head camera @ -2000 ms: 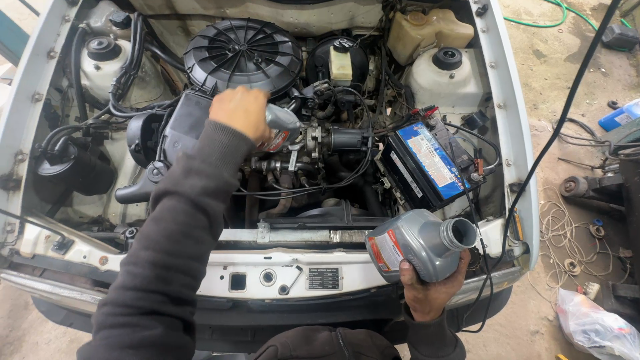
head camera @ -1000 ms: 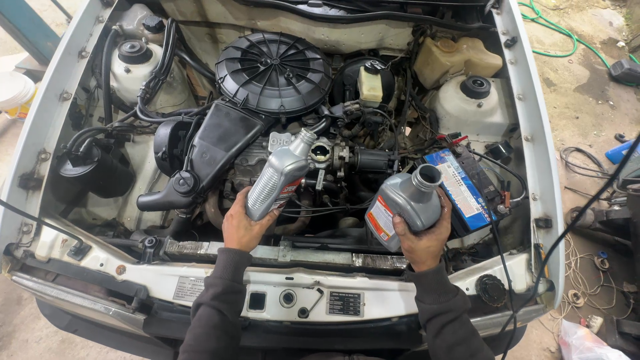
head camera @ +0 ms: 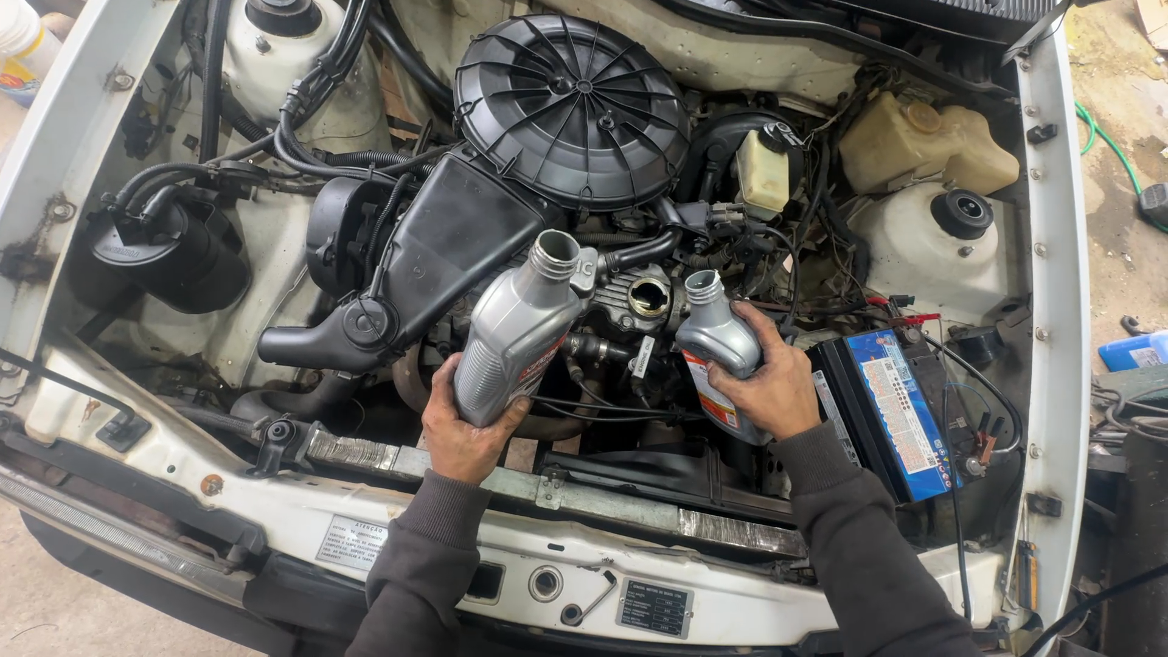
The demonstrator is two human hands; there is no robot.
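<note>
My left hand [head camera: 474, 429] grips a grey plastic oil bottle [head camera: 516, 333], its uncapped neck pointing up and slightly right. A second grey oil bottle [head camera: 716, 333], with a red and white label, is in my right hand [head camera: 771, 379]; its mouth is uncapped too and lies just right of the engine's oil filler opening [head camera: 649, 297]. That opening has no cap on it and sits between the two bottles. The liquid level inside either bottle cannot be seen.
Behind the bottles sits the round black air cleaner housing [head camera: 573, 109], its duct [head camera: 456, 246] running down left. A blue-topped battery [head camera: 899, 411] stands at the right with cables near it. The radiator's top edge [head camera: 593, 497] and the front crossmember [head camera: 511, 566] lie below my hands.
The bottle in my right hand has moved left, away from the battery and toward the filler opening. Two seconds ago my left arm reached farther over the engine. The view has moved closer.
</note>
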